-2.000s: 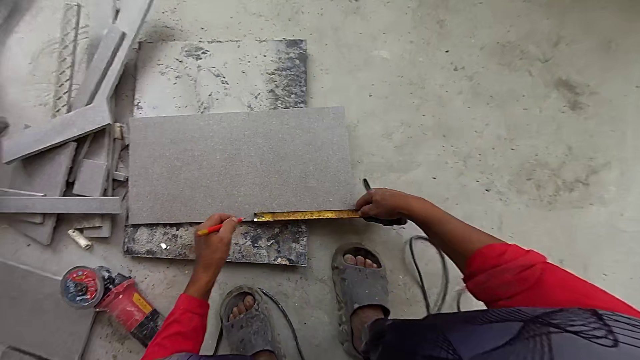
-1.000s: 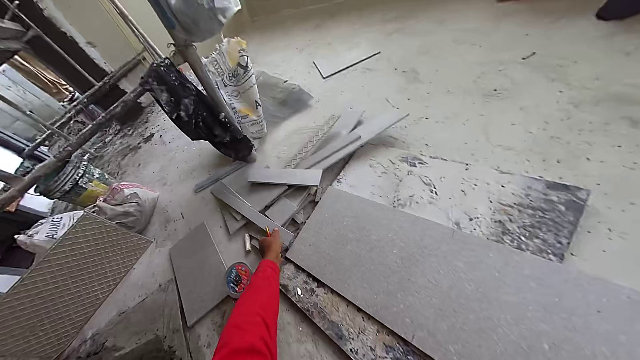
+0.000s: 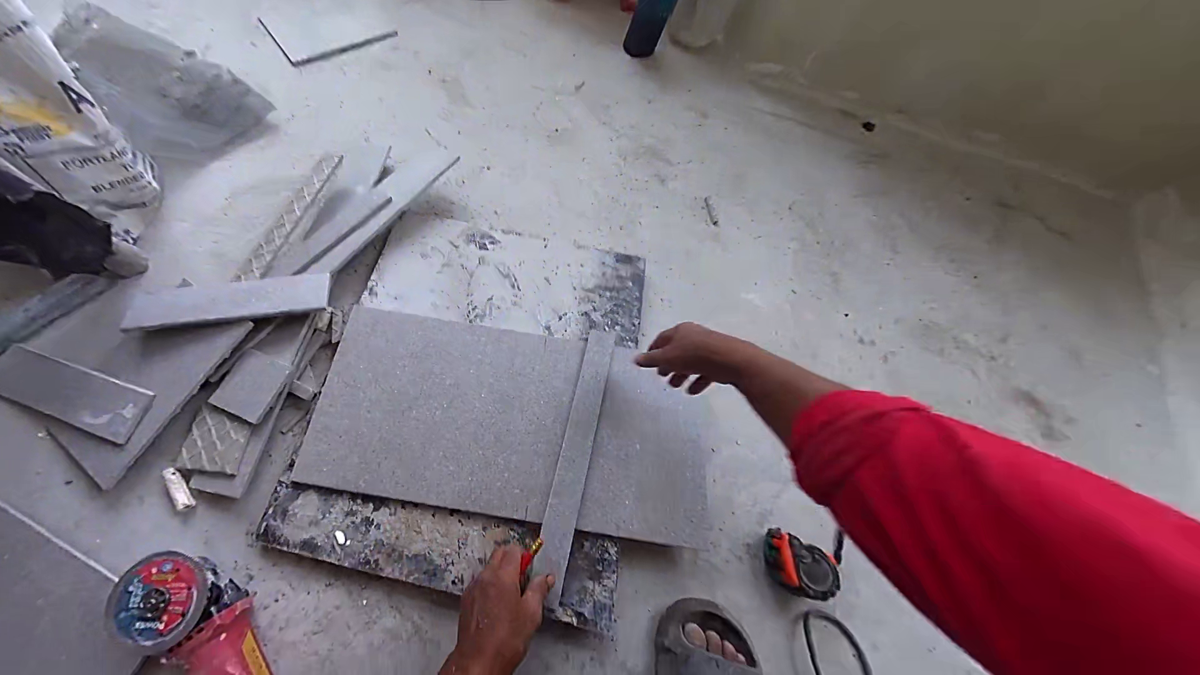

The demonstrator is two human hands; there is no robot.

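Note:
A large grey tile (image 3: 441,412) lies on a stained, mortar-marked board (image 3: 394,541). Across the tile, near its right part, rests a narrow grey tile strip (image 3: 577,450), its lower end past the tile's near edge. My left hand (image 3: 502,600) is at that lower end, holding a red and yellow pencil (image 3: 532,553); whether it also grips the strip is unclear. My right hand (image 3: 694,358) hovers by the strip's upper end, fingers apart, with nothing in it. On the floor at lower right sits a tape measure (image 3: 802,564).
Tile offcuts (image 3: 225,302) are piled at the left. A red angle grinder (image 3: 220,642) with a cutting disc (image 3: 157,602) lies at lower left. A cement bag (image 3: 70,122) stands at upper left. My sandalled foot (image 3: 708,642) and a black cable (image 3: 834,637) are near the bottom.
The narrow strip now lies across the large tile, where none lay two seconds ago. The tape measure, earlier extended along the tile's near edge, is on the floor. The view has swung left and back.

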